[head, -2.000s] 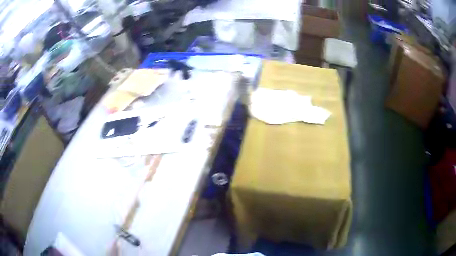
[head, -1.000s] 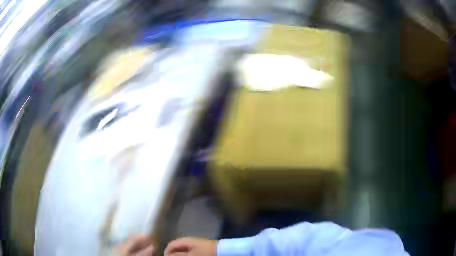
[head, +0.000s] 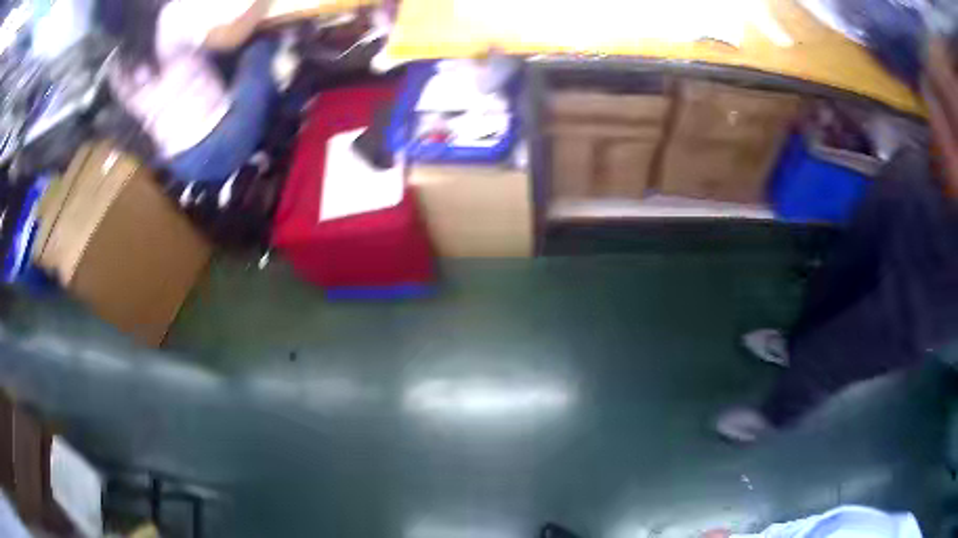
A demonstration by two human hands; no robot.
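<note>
A light blue sleeve (head: 846, 523) shows at the bottom right edge. A sliver of my right hand (head: 717, 534) shows at its left end, cut off by the edge, so its fingers and anything in it are hidden. My left hand is out of the picture. In front of me is a red-covered box (head: 357, 247) with a white sheet (head: 352, 179) and a dark object on top. Beside it a blue bin (head: 397, 121) with white pieces stands on a pale carton (head: 473, 210).
Green floor (head: 483, 336) lies ahead. A person in dark trousers (head: 872, 305) stands at the right. Another person sits at the upper left near a large carton (head: 131, 247). Brown cartons (head: 725, 142) and a blue bin (head: 825, 184) sit under a yellow-edged table (head: 630, 37).
The view has swung away from the white table and yellow-covered box to the floor and a long table. Both hands showed one second ago; now only part of the right shows.
</note>
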